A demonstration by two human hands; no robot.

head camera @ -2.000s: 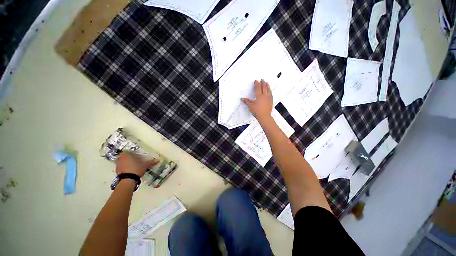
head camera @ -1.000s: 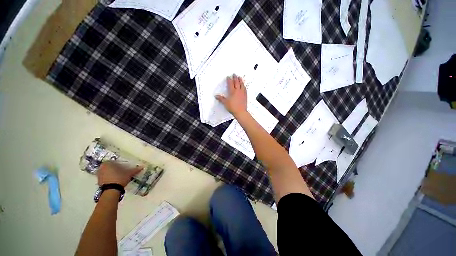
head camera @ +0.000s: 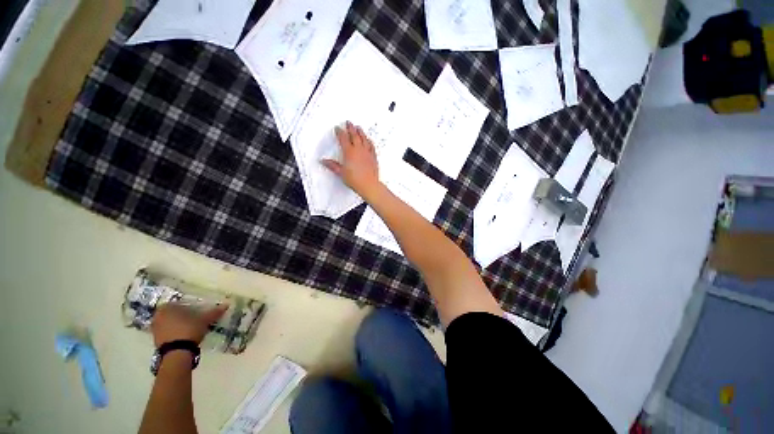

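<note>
My right hand (head camera: 355,161) lies spread, palm down, on a large white pattern piece (head camera: 348,93) on the dark plaid fabric (head camera: 187,136). My left hand (head camera: 182,322) grips the wrapped weight (head camera: 242,326), a mottled black-and-white block on the bare table beside the cloth's near edge. The hand covers the block's middle. Smaller printed pieces (head camera: 454,127) lie beside and partly against the large piece. A pointed piece with dark marks (head camera: 293,51) lies at its upper left.
A grey metal weight (head camera: 560,201) sits on pieces near the cloth's right edge. A light blue strip (head camera: 85,369) and a white printed slip (head camera: 267,398) lie on the cream table (head camera: 42,254). A brown strip (head camera: 51,102) borders the cloth. A black-and-yellow item (head camera: 726,63) is beyond the table.
The view has shifted rightward and turned, so more floor shows at the right. My right hand stays on the same piece, and my left hand stays on the wrapped weight.
</note>
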